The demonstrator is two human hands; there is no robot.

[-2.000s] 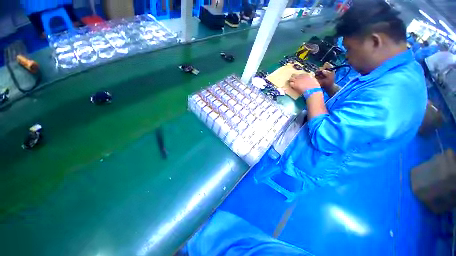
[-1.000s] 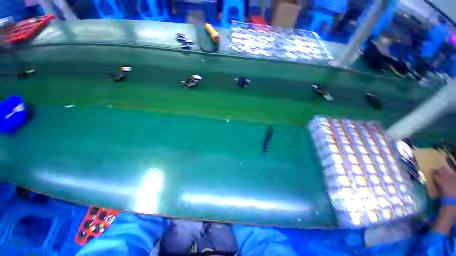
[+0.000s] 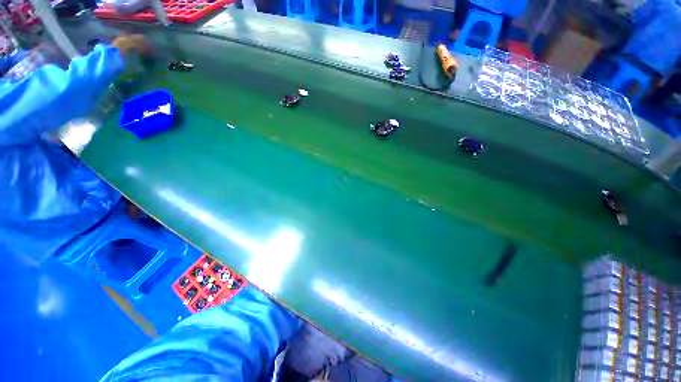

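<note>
Neither of my hands can be seen; a blue sleeve or smock part (image 3: 213, 339) and grey cloth show at the bottom edge. A slim dark item (image 3: 502, 262), blurred, possibly tweezers, lies on the glossy green bench (image 3: 388, 246). Several small dark round units with pale tabs lie spaced along the darker green belt, among them one near the middle (image 3: 385, 127) and one at the right (image 3: 614, 207). A stack of clear blister trays (image 3: 635, 324) with pale pieces stands at the lower right, cut off by the edge.
A blue bin (image 3: 148, 113) stands at the left beside a person's blue sleeve (image 3: 63, 89). A red compartmented tray (image 3: 207, 283) with dark parts is below the bench edge. The far ledge holds an orange-handled tool (image 3: 446, 61), clear trays (image 3: 556, 97) and a red tray (image 3: 168, 10).
The view has swung from the right-hand neighbour to the left. The blister stack has shifted to the lower right; the blue bin and left-hand person now show. No hand of mine has appeared.
</note>
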